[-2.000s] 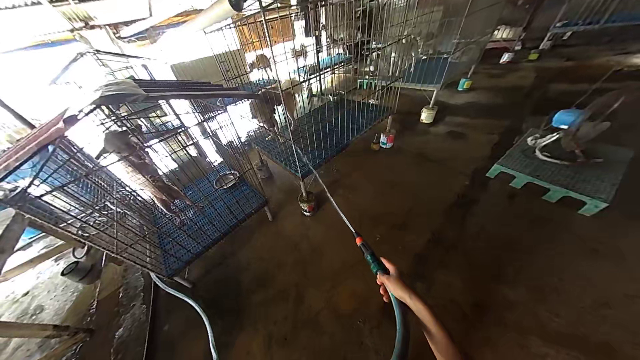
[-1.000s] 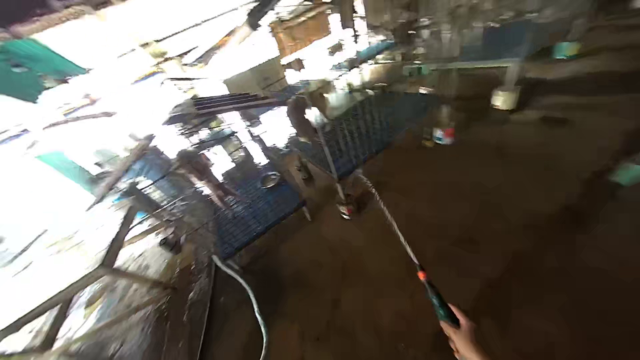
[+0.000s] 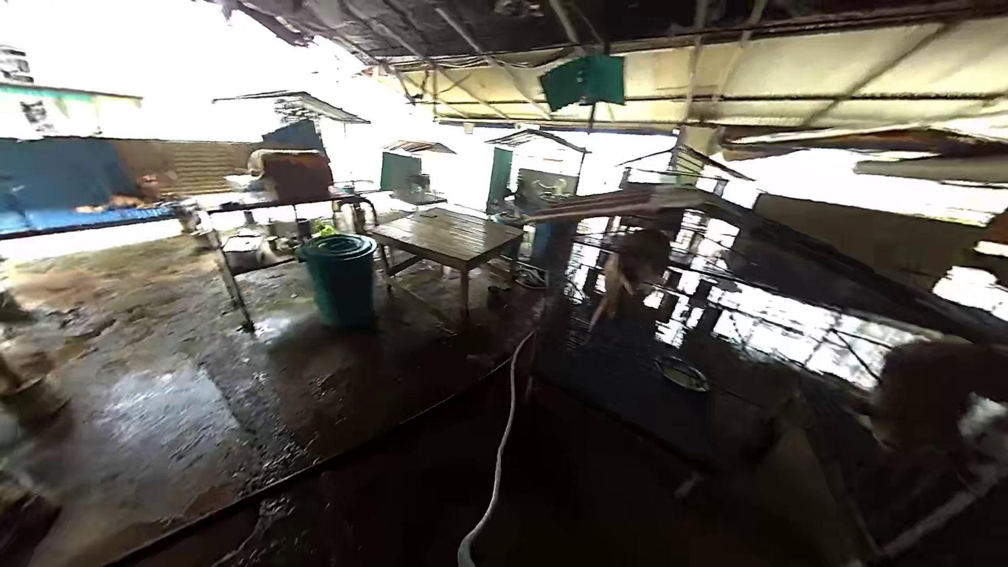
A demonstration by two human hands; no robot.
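Neither of my hands shows in the head view now, and the spray nozzle is out of sight too. A pale hose [image 3: 504,449] runs over the dark wet floor from the bottom edge toward the cage. Right of it stands a wire cage with a dark slatted floor [image 3: 622,394], where a metal bowl [image 3: 682,374] lies. An animal [image 3: 630,264] stands inside behind the bowl, dim and blurred. Another animal [image 3: 929,394] is at the right edge, mostly in shadow.
A green lidded plastic barrel [image 3: 342,283] stands beside a wooden table [image 3: 445,235]. Left of them is a metal-framed rack [image 3: 228,276] holding containers. A low raised edge [image 3: 315,465] crosses the wet ground. A green panel [image 3: 583,81] hangs under the roof.
The view has swung far to the left. My hand with the spray nozzle and its water jet, visible in both earlier frames, has left the picture.
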